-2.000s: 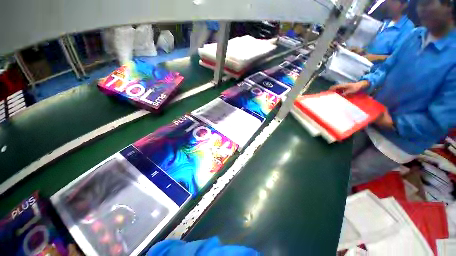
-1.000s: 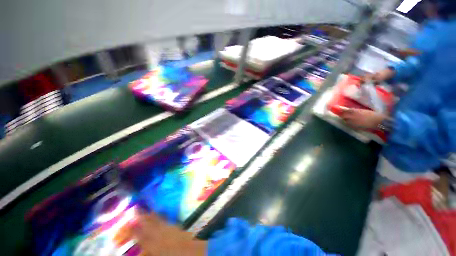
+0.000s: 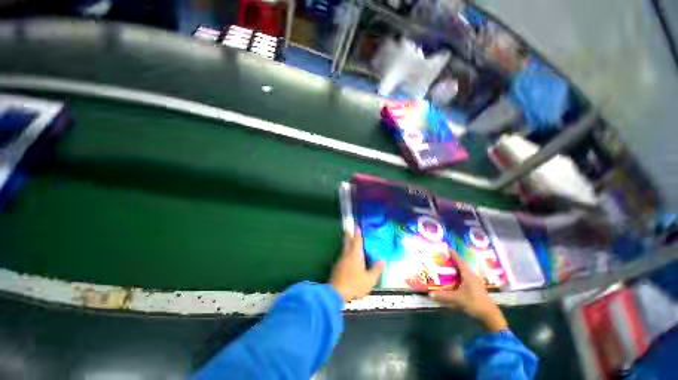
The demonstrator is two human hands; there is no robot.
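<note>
A printed retail box with a rainbow swirl and large white lettering lies face up on the green belt. A white edge shows along its left side. My left hand is on its left edge, thumb over the printed face. My right hand is at its lower right corner, fingers on the face. Another printed box lies against its right side, then a white-faced box. The picture is blurred.
Another printed box lies beyond the far rail. A dark blue and white box is at the far left. A chipped white rail runs in front. Red and white sheets lie at lower right, and white stacks behind a post.
The view has swung left along the belt. My left hand has come into view, and both hands are now at the sides of the leftmost box in the row.
</note>
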